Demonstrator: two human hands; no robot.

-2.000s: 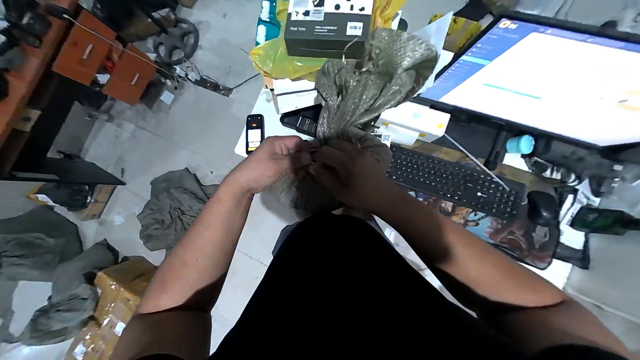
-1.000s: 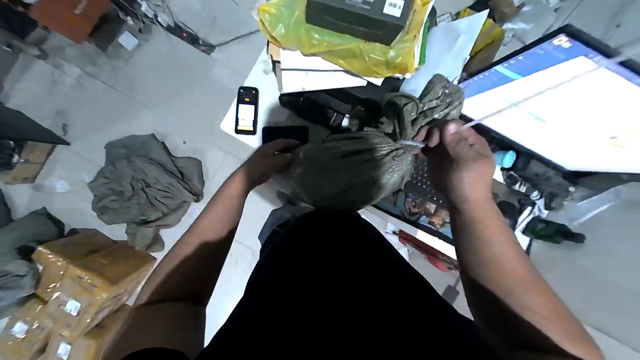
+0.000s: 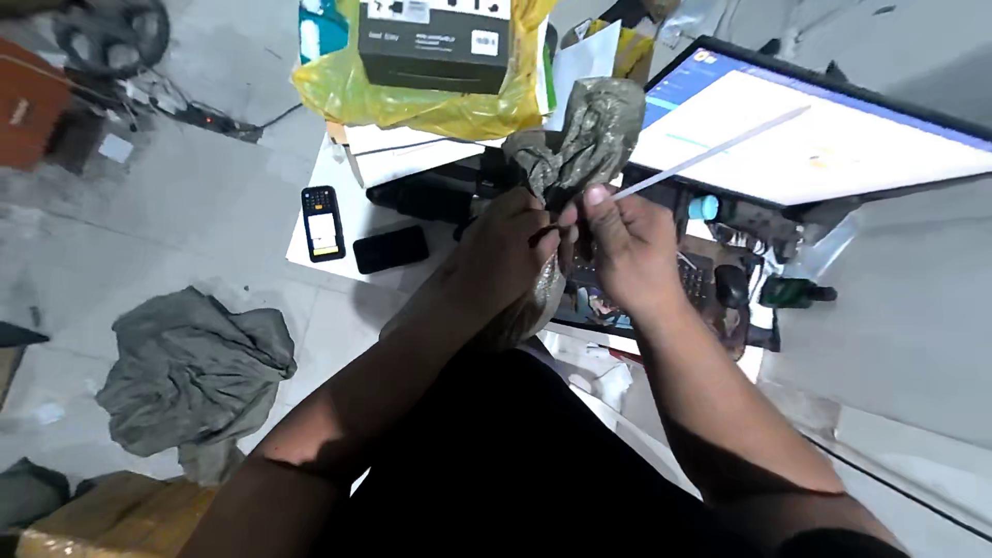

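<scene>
A grey-green woven plastic sack (image 3: 601, 128) is gathered at its neck, its loose top flaring up toward the monitor and its filled body hanging below, partly hidden by my forearm. My left hand (image 3: 511, 248) is closed around the neck. Against it, my right hand (image 3: 628, 240) pinches a thin white plastic strip, likely a cable tie (image 3: 709, 153), between thumb and finger; its long free end points up and right across the monitor. Where the strip meets the neck is hidden by my fingers.
On the white desk lie a handheld scanner terminal (image 3: 322, 223), a black phone (image 3: 390, 249) and a dark box (image 3: 434, 50) on a yellow plastic bag (image 3: 418, 116). A monitor (image 3: 821, 128) and mouse (image 3: 731, 285) stand right. A crumpled grey sack (image 3: 198, 372) and taped cartons (image 3: 116, 515) lie on the floor.
My left hand has moved from the sack's side up to its neck, beside my right hand. The sack's top now stands more upright. The view has shifted.
</scene>
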